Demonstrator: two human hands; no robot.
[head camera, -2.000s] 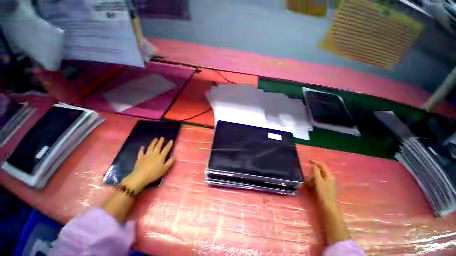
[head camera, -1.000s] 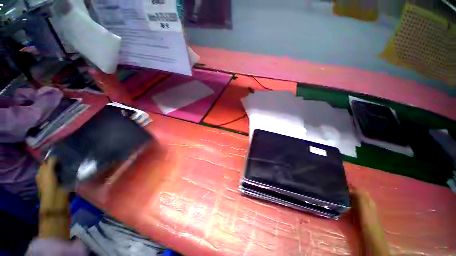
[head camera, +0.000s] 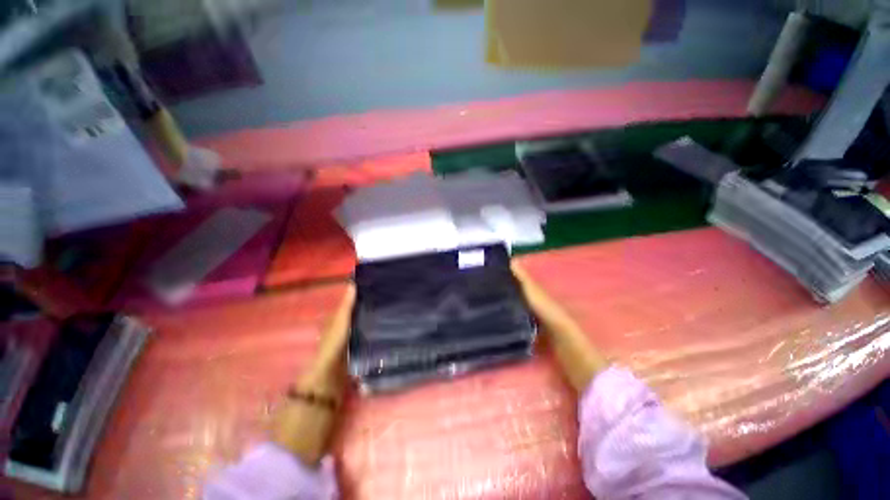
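A bare tablet stack (head camera: 439, 311) lies in the centre of the bench, black faces up, with a small white barcode label (head camera: 471, 259) near its back edge. My left hand (head camera: 337, 332) is against the left side of the stack, and my right hand (head camera: 546, 308) is against its right side. The stack is held between both hands. The fingertips are partly hidden along the sides, and the picture is blurred. Whether the stack is lifted I cannot tell.
White separator sheets (head camera: 444, 210) lie behind the stack. A single tablet (head camera: 571, 176) lies on the green mat (head camera: 654, 210). Interleaved stacks stand at left (head camera: 63, 400) and far right (head camera: 800, 229). A work instruction sheet (head camera: 98, 156) hangs upper left.
My left hand has come from the left, where it held a dark tablet over the left stack, to the centre stack. That tablet is out of it now. The view has swung right.
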